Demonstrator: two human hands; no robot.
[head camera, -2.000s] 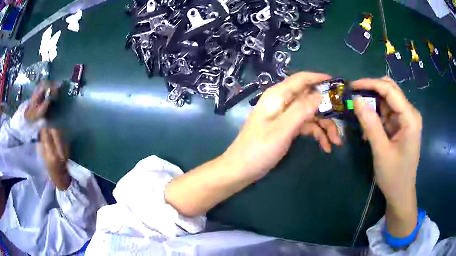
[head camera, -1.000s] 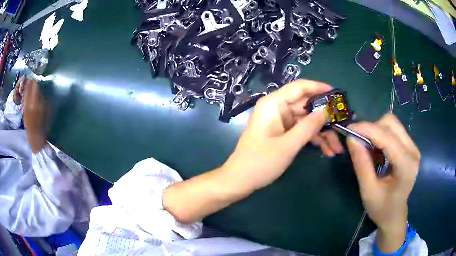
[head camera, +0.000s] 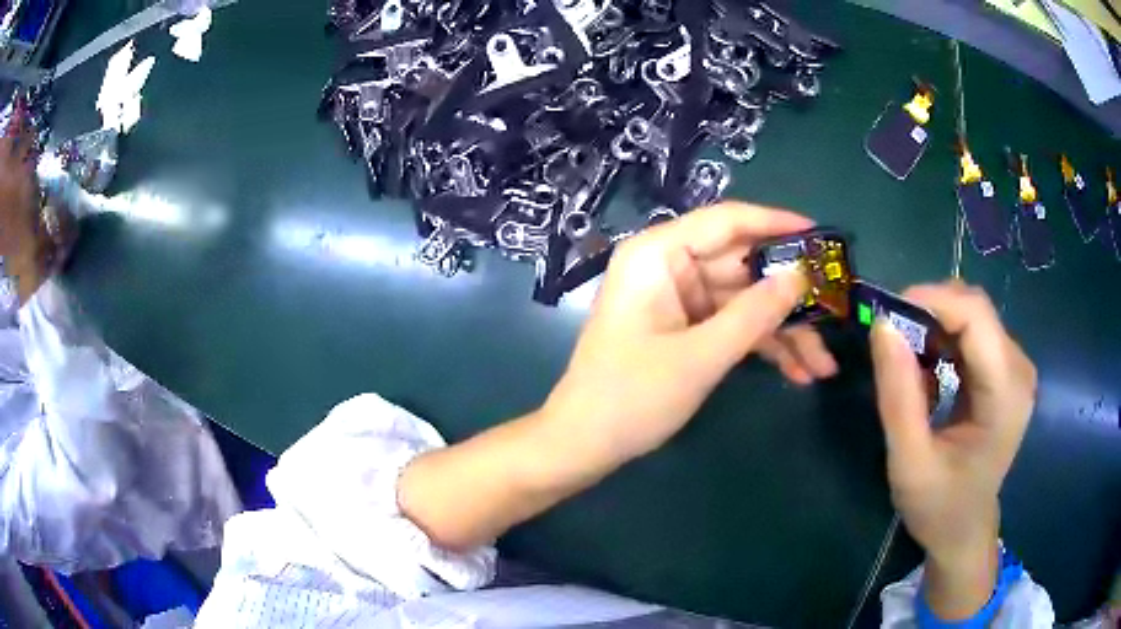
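My left hand (head camera: 688, 326) holds a black watch case (head camera: 808, 261), its open side up with gold, yellow and silver insides showing; the thumb lies over its lower left part. My right hand (head camera: 959, 406) holds a black display screen module (head camera: 911, 327) between thumb and fingers, just right of the case. A white label and a green tab show on the module. An orange-gold flex cable (head camera: 841, 299) lies between the module and the case; whether it is connected I cannot tell.
A large heap of spring clamps (head camera: 553, 111) lies beyond my hands. Several loose display screens (head camera: 901, 139) with gold tails lie at right. White scraps (head camera: 123, 89) lie at far left. Another person's sleeve (head camera: 98, 430) and blurred hand are at the left edge.
The display module in my right hand has turned from edge-on to showing its labelled side. My left hand and the case stay nearly still. The other person's hand has moved left.
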